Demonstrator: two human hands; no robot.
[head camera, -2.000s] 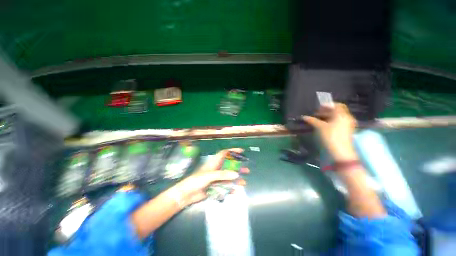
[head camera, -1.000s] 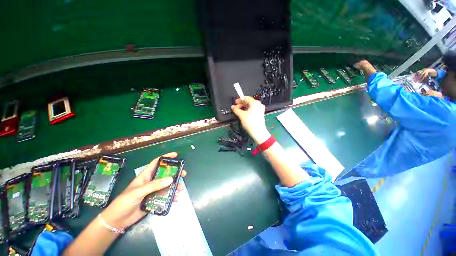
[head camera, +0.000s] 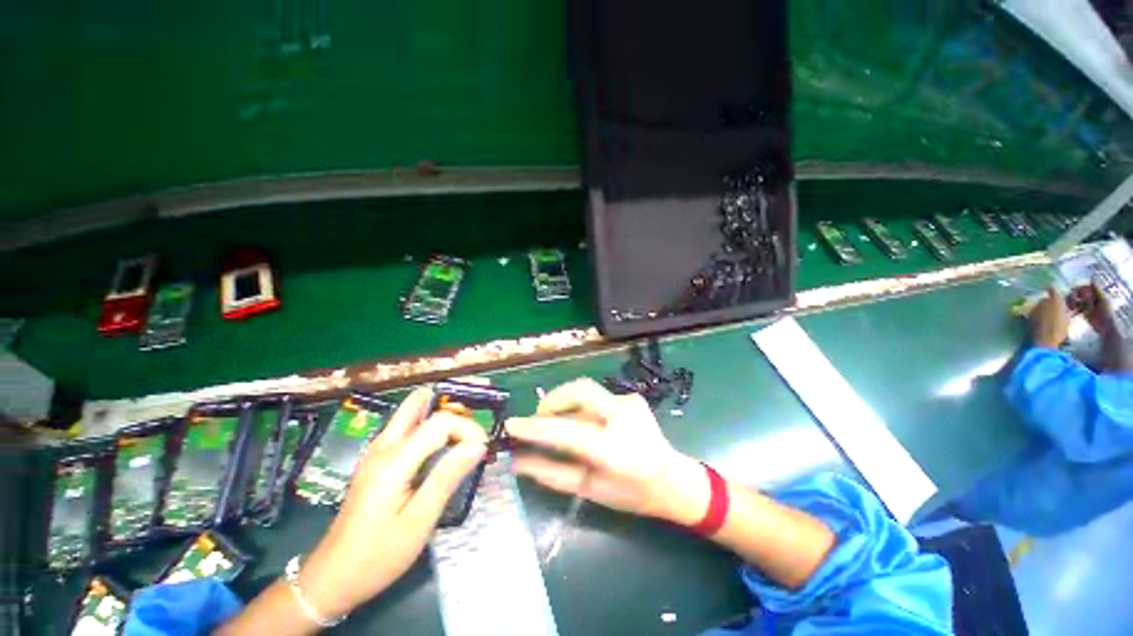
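Note:
My left hand (head camera: 404, 491) holds a black-framed phone unit (head camera: 462, 495) above a long pale work strip (head camera: 495, 565). The unit's upper end shows orange and green between the fingers. My right hand (head camera: 603, 450), with a red wrist band, is at the unit's upper right edge, fingertips pinched together. What its fingertips hold is too small or hidden to tell. A loose pile of small black plastic parts (head camera: 659, 379) lies on the bench just beyond my right hand.
Several phone units (head camera: 205, 466) stand grouped at bench left. A black parts tray (head camera: 659, 249) straddles the belt edge. Phone units (head camera: 435, 288) and a red phone unit (head camera: 249, 286) lie on the belt. A plain strip (head camera: 845, 416) lies right. Another person's blue sleeve (head camera: 1069, 404) is far right.
My right hand has moved from the black parts tray to the phone unit in my left hand. The pale piece it held up no longer shows. The view has shifted, so the bench appears further right.

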